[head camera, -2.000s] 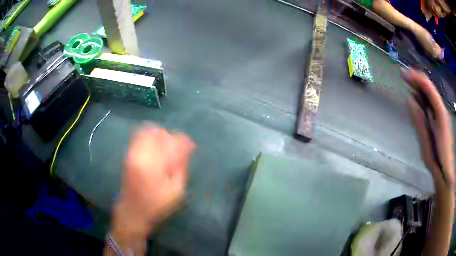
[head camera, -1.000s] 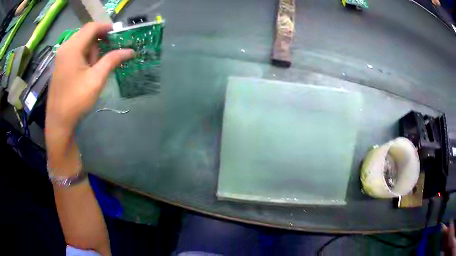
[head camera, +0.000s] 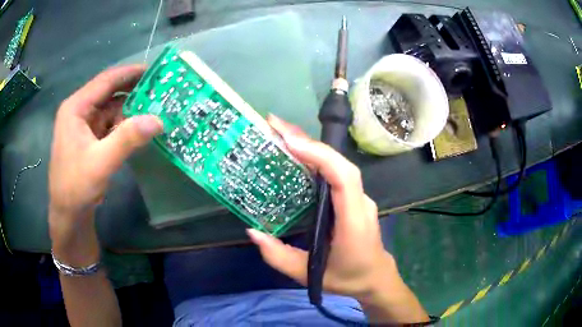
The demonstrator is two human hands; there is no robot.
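Note:
A green circuit board [head camera: 220, 144] is held tilted above the pale green mat [head camera: 274, 48], its face of shiny solder dots turned up. My left hand [head camera: 96, 137] grips its upper left end, thumb on the face. A thin solder wire [head camera: 154, 32] rises from behind that hand. My right hand [head camera: 338, 223] holds the board's lower right end between thumb and fingers and also holds a black soldering iron [head camera: 325, 179], its metal tip pointing up, away from the board.
A whitish tub [head camera: 364, 128] with metal scraps stands right of the iron. Beside it are a yellow-brown sponge [head camera: 454, 137], a black iron stand [head camera: 447, 70] and a black station [head camera: 517, 83]. Other boards [head camera: 16, 92] lie at the far left. A dark bar end [head camera: 180, 9] shows at the top.
My left hand has brought the board from the left side to above the mat. My right hand has come in with the iron and holds the board too. The view has swung right.

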